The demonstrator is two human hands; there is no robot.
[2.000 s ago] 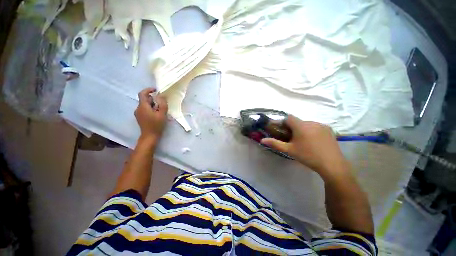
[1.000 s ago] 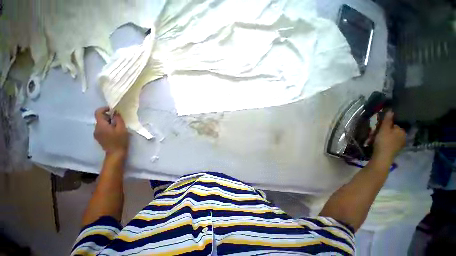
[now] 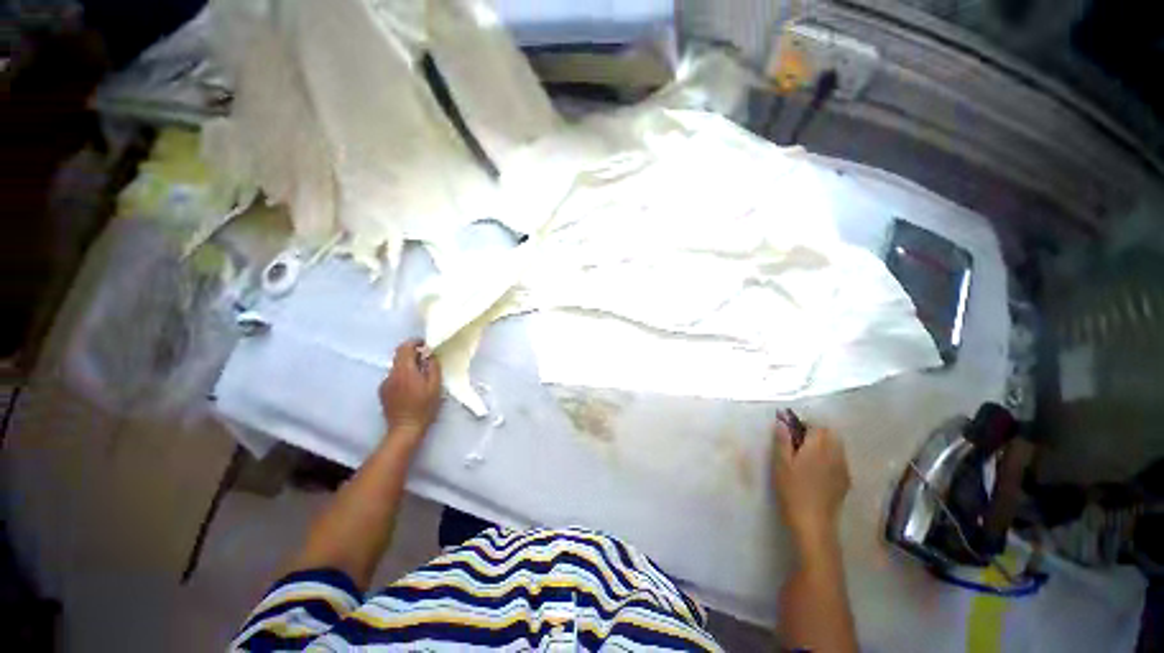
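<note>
My left hand (image 3: 412, 390) is closed on the lower left tip of the pleated cream piece (image 3: 462, 316); something small and dark shows at its fingers. My right hand (image 3: 812, 469) is closed around small dark thread snips (image 3: 794, 427), over the table below the cream garment panel (image 3: 728, 347). The panel lies wrinkled, its straight edge toward me, and meets the pleated piece at its left. The steam iron (image 3: 947, 491) rests at the right table edge, apart from my right hand.
A dark silver-rimmed tray (image 3: 932, 287) lies at the upper right. Cut cream pieces (image 3: 345, 140) hang over the upper left, near a white tape roll (image 3: 281, 271). White scraps (image 3: 485, 440) lie near my left hand. A yellow strip (image 3: 987, 612) is at lower right.
The iron has moved from the table's middle to the right edge, and my right hand has let it go and come back left, now with the snips. My left hand keeps its hold.
</note>
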